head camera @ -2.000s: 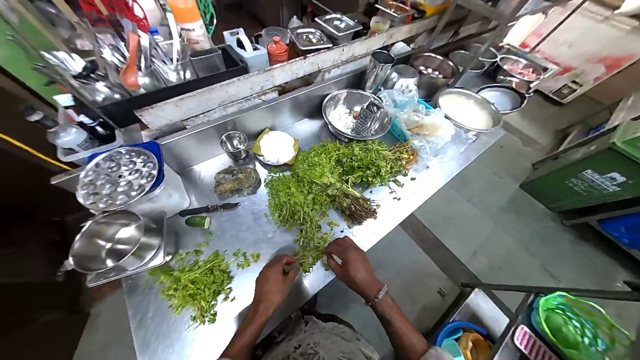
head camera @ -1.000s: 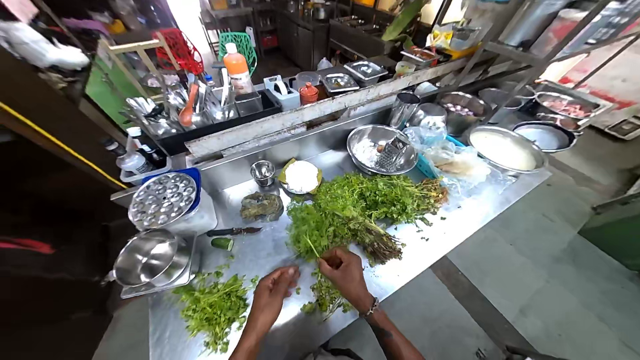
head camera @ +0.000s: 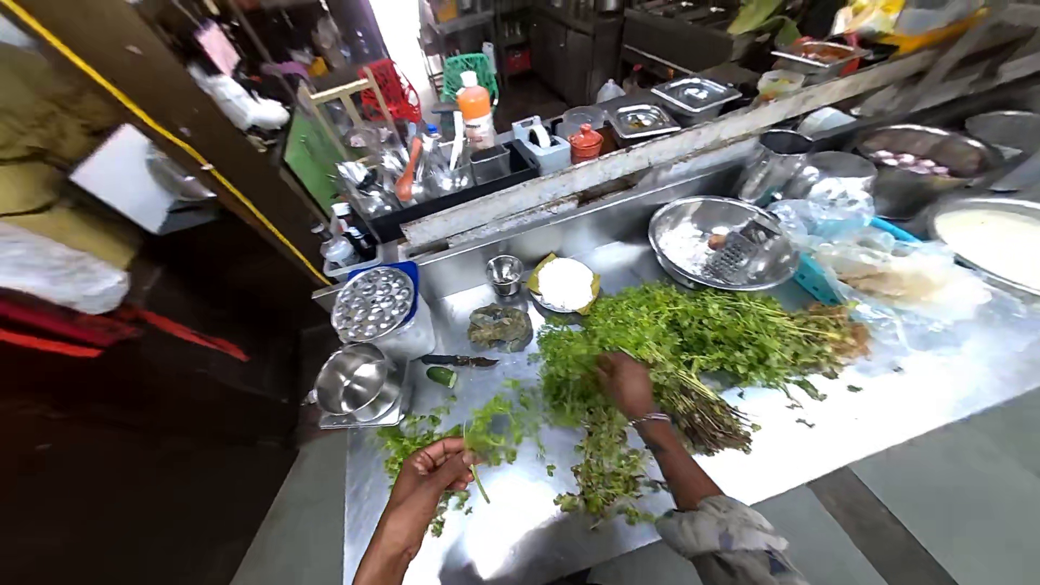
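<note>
Between thumb and fingers, my left hand (head camera: 439, 474) pinches a leafy herb sprig (head camera: 494, 431), its stem pointing down. My right hand (head camera: 626, 383) reaches into the big pile of leafy green herbs (head camera: 715, 329); its fingertips are partly hidden, so its grip is unclear. Brown roots and stems (head camera: 707, 418) lie right of that wrist. Below the hand is a smaller heap of yellowish herb leaves (head camera: 605, 471). A further herb heap (head camera: 410, 439) lies partly behind my left hand. A knife (head camera: 460, 360) and a cut piece of cucumber (head camera: 441, 375) lie beyond it.
On the steel counter (head camera: 520, 544) stand a steel bowl with a grater (head camera: 723, 244), a small steel cup (head camera: 504, 275), a bowl of white food (head camera: 565, 284) and plastic bags (head camera: 902, 268). Steel pans (head camera: 357, 380) and a lidded white tub (head camera: 375, 305) stand at the left.
My hands, close together one second ago, are now apart: the left has moved left with a sprig, the right up into the herb pile. The view has swung somewhat.
</note>
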